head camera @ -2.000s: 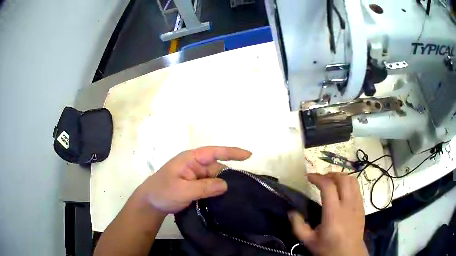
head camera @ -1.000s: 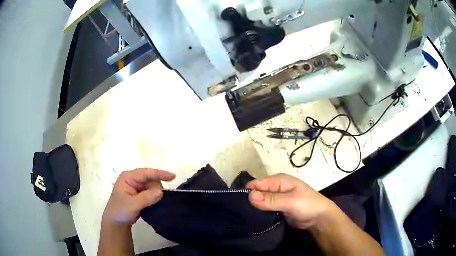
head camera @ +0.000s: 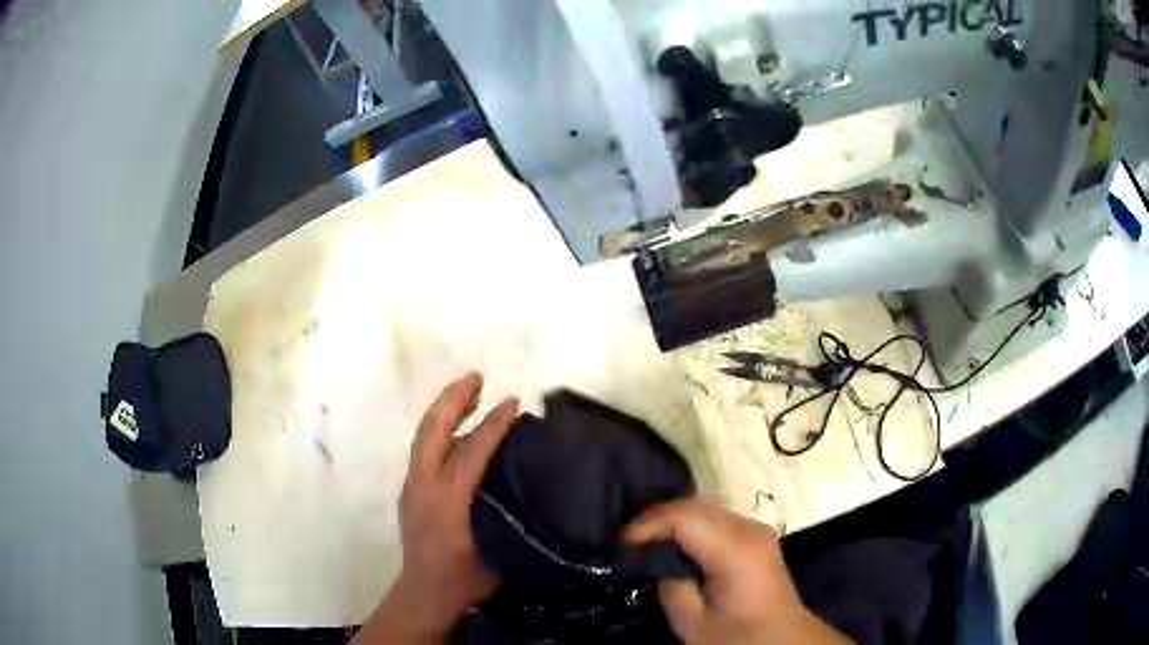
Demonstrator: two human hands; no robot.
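The black fabric bag body [head camera: 586, 473] lies bunched at the table's near edge, with a silvery zipper [head camera: 529, 536] curving along its left side. My left hand [head camera: 451, 491] is at the bag's left side, fingers spread a little; its thumb side meets the cloth, and whether it grips is unclear. My right hand [head camera: 718, 561] pinches a fold of the bag at its lower right. The lower part of the bag is dark and partly hidden by my hands.
The sewing machine head [head camera: 832, 76] stands at upper right, its cylinder arm [head camera: 869, 258] ending in a dark end cover [head camera: 708, 302]. Thread snips [head camera: 775, 368] and looped black cord [head camera: 926, 391] lie right of it. A black cap [head camera: 170, 403] sits far left. Dark cloth [head camera: 1096, 580] is at lower right.
The zipper, stretched straight between both hands a second ago, now curves down the bag's left side. The bag is bunched up; my left hand has moved right. The view has shifted.
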